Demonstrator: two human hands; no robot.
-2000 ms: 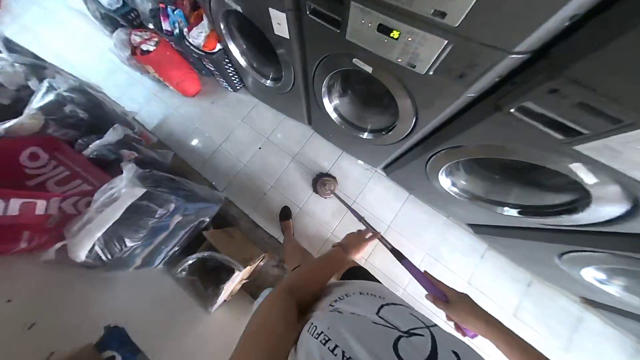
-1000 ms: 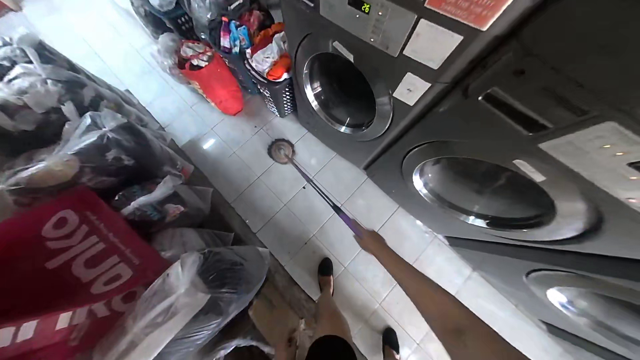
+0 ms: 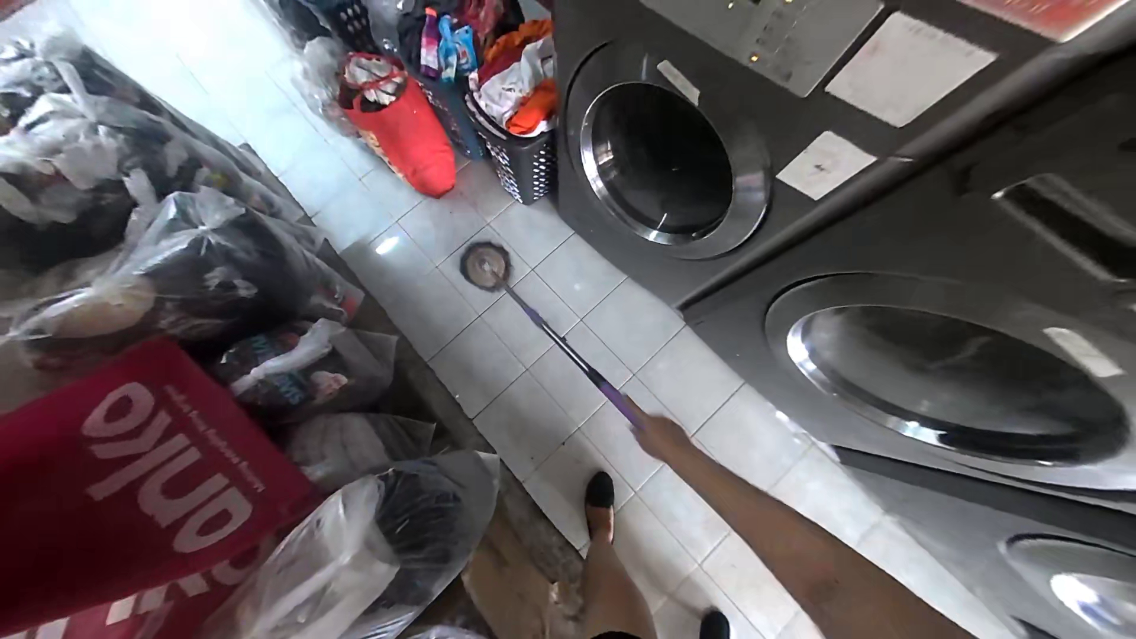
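Note:
A spin mop with a purple and metal handle (image 3: 568, 349) slants across the tiled floor (image 3: 524, 355). Its round head (image 3: 485, 265) lies flat on the tiles, between the bagged laundry and the front-loading machines. My right hand (image 3: 658, 435) is closed around the purple upper end of the handle, with the arm reaching in from the lower right. My left hand is out of the picture.
Dark front-loading machines (image 3: 621, 240) line the right side. Clear plastic bags of laundry (image 3: 240, 257) and a red shopping bag (image 3: 169, 479) crowd the left ledge. A red bag (image 3: 408, 133) and a full laundry basket (image 3: 524, 164) stand on the floor ahead.
Two seconds ago both hands were on the mop handle; now only my right hand holds it. The mop head has moved along the floor toward the laundry basket. The view has shifted.

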